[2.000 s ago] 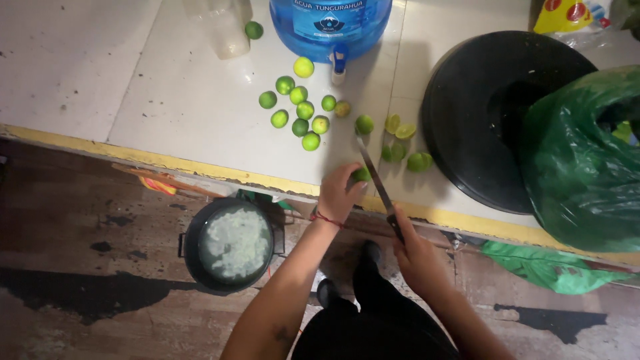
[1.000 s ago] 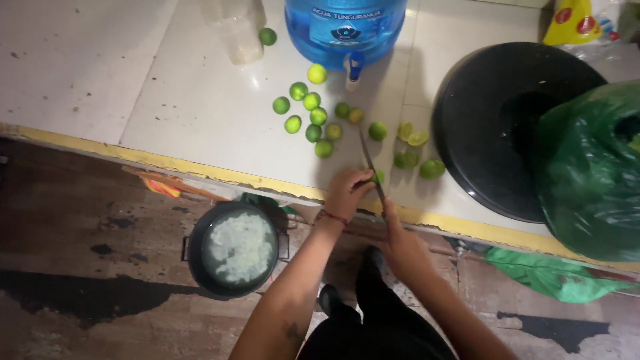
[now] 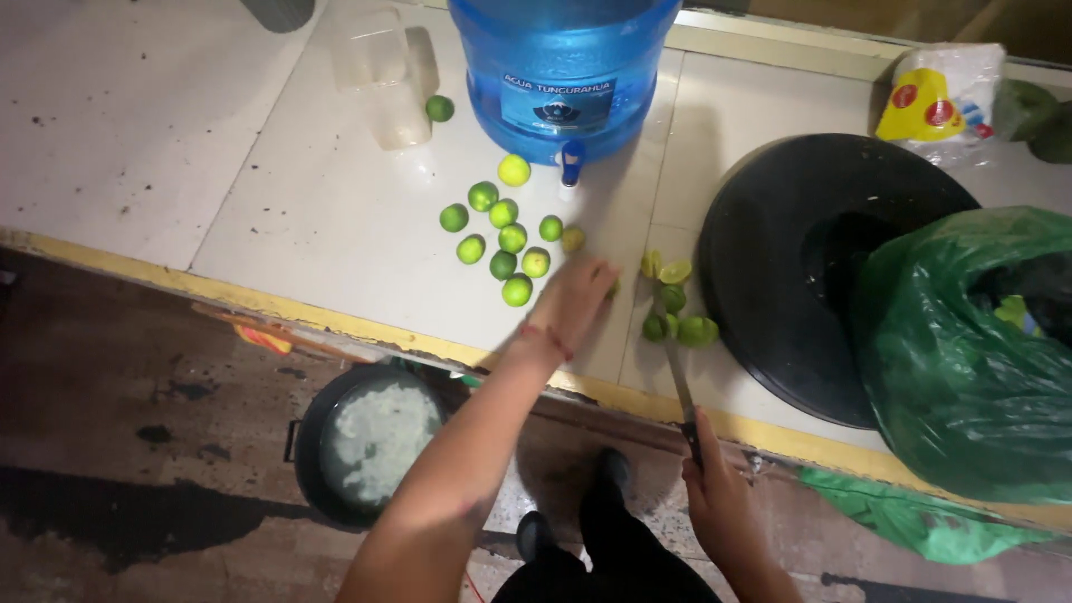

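My left hand [image 3: 576, 303] reaches over the white tiled counter, its fingers around a green lime [image 3: 613, 290] that shows only in part. Just left of it lies a loose group of whole green and yellow limes [image 3: 512, 239]. My right hand [image 3: 710, 481] is closed on the dark handle of a knife [image 3: 680, 381] in front of the counter's edge. The blade points away from me, over several limes; among these are cut pieces [image 3: 675, 270] with pale flesh and a green lime [image 3: 697, 331] near the black disc.
A blue water jug [image 3: 565, 75] with a tap stands behind the limes, beside a clear plastic container [image 3: 389, 84]. On the right are a large black round lid or disc [image 3: 779, 276] and a green plastic bag [image 3: 946, 360]. Below the counter sits a dark pot [image 3: 314, 452] of whitish contents.
My left hand has moved away from the knife, up the counter to a lime beside the whole ones. The knife has moved right, from the left hand to over the limes by the disc.
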